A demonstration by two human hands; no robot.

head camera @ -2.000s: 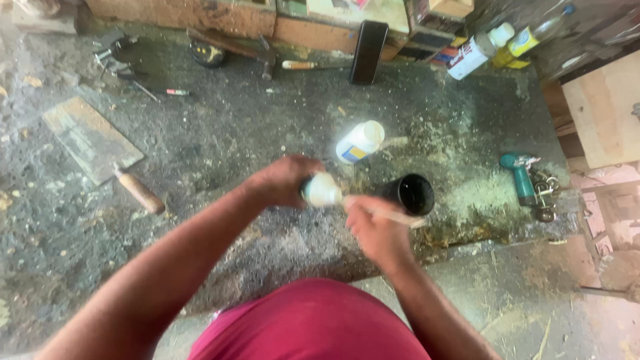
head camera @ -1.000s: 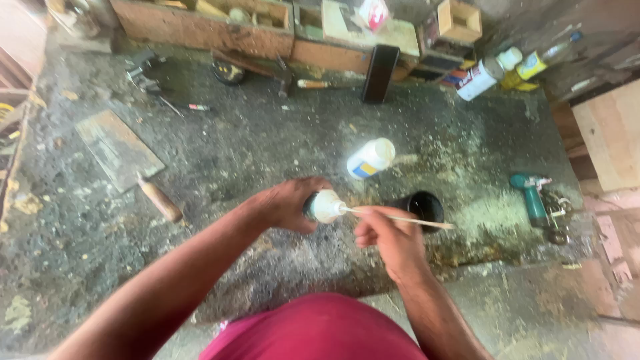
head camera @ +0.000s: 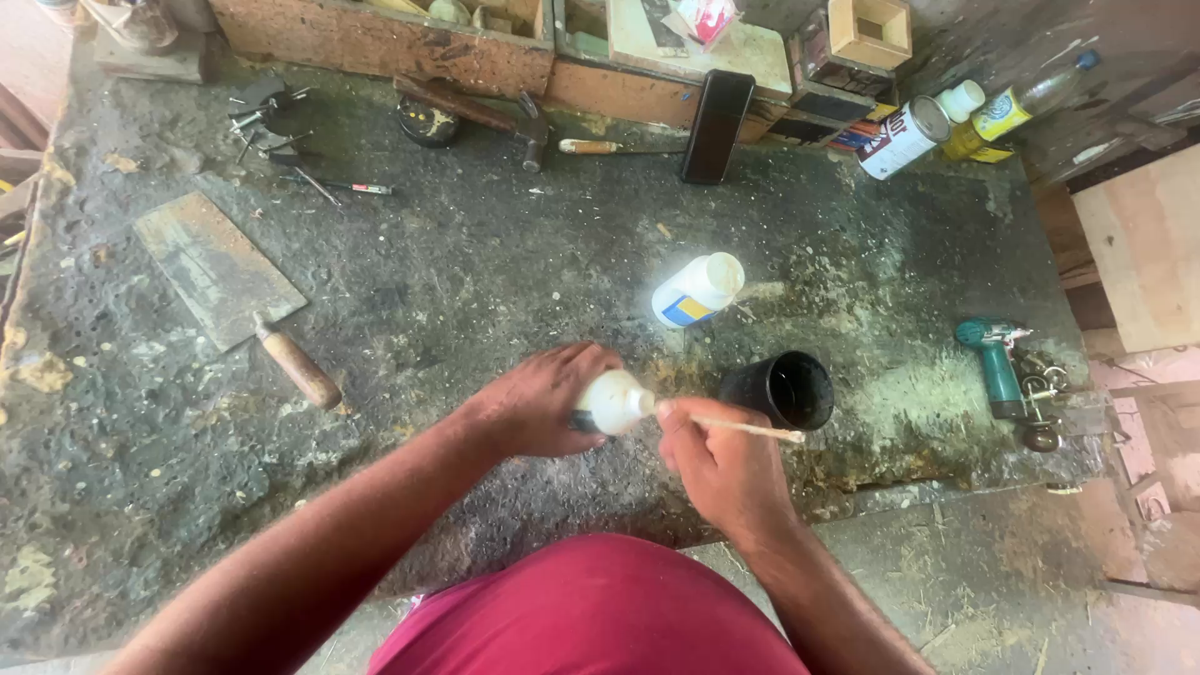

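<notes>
My left hand [head camera: 548, 398] is wrapped around a white plastic bottle [head camera: 616, 401], its narrow nozzle pointing right. Between the fingers of my right hand [head camera: 727, 459] is a thin wooden stick [head camera: 750, 428], whose far end reaches out to the right. My right fingertips are close to the bottle's nozzle; whether they touch it I cannot tell. Just behind my right hand a black cup [head camera: 799, 390] stands at a tilt to the view, its inside dark. Farther back on the workbench stands a white bottle with a blue and yellow label [head camera: 698, 289].
On the left lies a wide steel trowel-like blade with a wooden handle [head camera: 220, 272]. A claw hammer [head camera: 532, 131], a black phone [head camera: 718, 127] and wooden boxes [head camera: 394, 37] line the back. To the right are a white can [head camera: 905, 138] and a teal cordless drill [head camera: 994, 366].
The stick, angled across the black cup two seconds ago, now extends rightward from my right hand in front of it. My left hand keeps hold of the bottle.
</notes>
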